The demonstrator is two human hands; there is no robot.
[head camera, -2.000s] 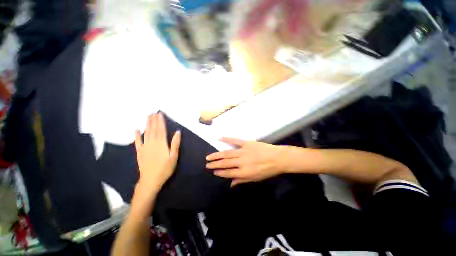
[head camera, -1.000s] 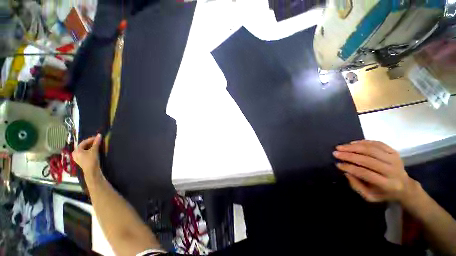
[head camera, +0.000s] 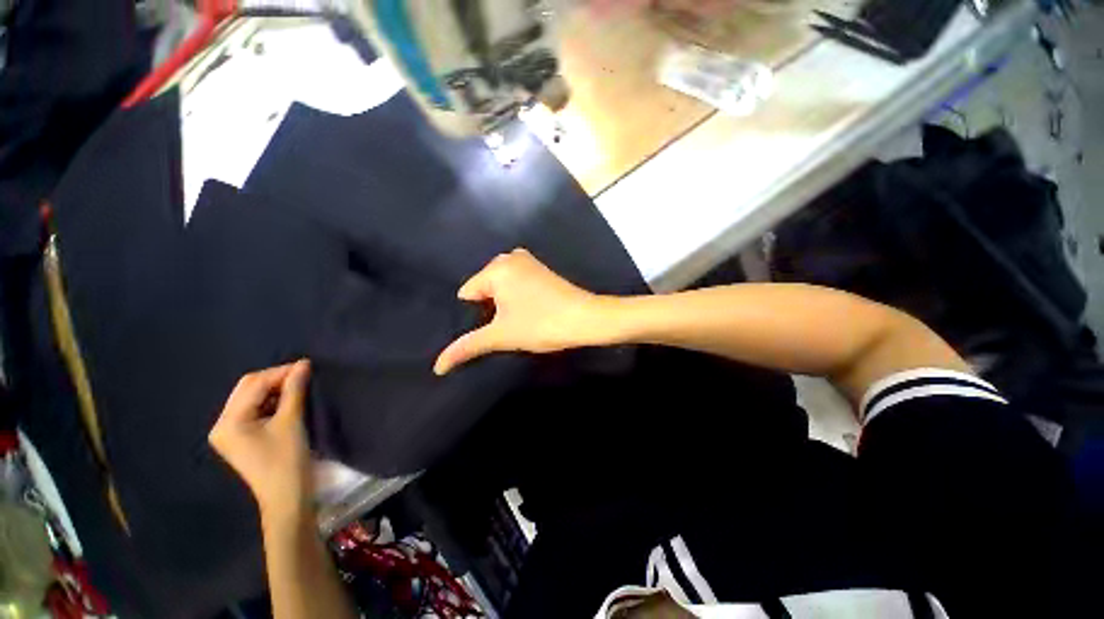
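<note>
A black fabric panel [head camera: 448,218] lies on the white table, its far end beneath the lit needle area [head camera: 506,145] of the sewing machine. A second black fabric piece [head camera: 182,327] lies to the left and meets or overlaps the first. My left hand [head camera: 269,423] pinches the near edge of the left fabric between thumb and fingers. My right hand [head camera: 509,312] is over the right panel, thumb and fingers spread apart; no fabric is clearly gripped in it.
The machine head [head camera: 418,55] stands at the top centre. A white label [head camera: 717,80] lies on the tan bed plate [head camera: 624,121]. A dark object [head camera: 902,27] and small dark tool lie at the far table corner. A black fabric pile [head camera: 969,242] is at the right.
The view has swung right. The left fabric has come over to the right panel, covering most of the white table between them. My right hand has moved left over the fabric, its fingers spread.
</note>
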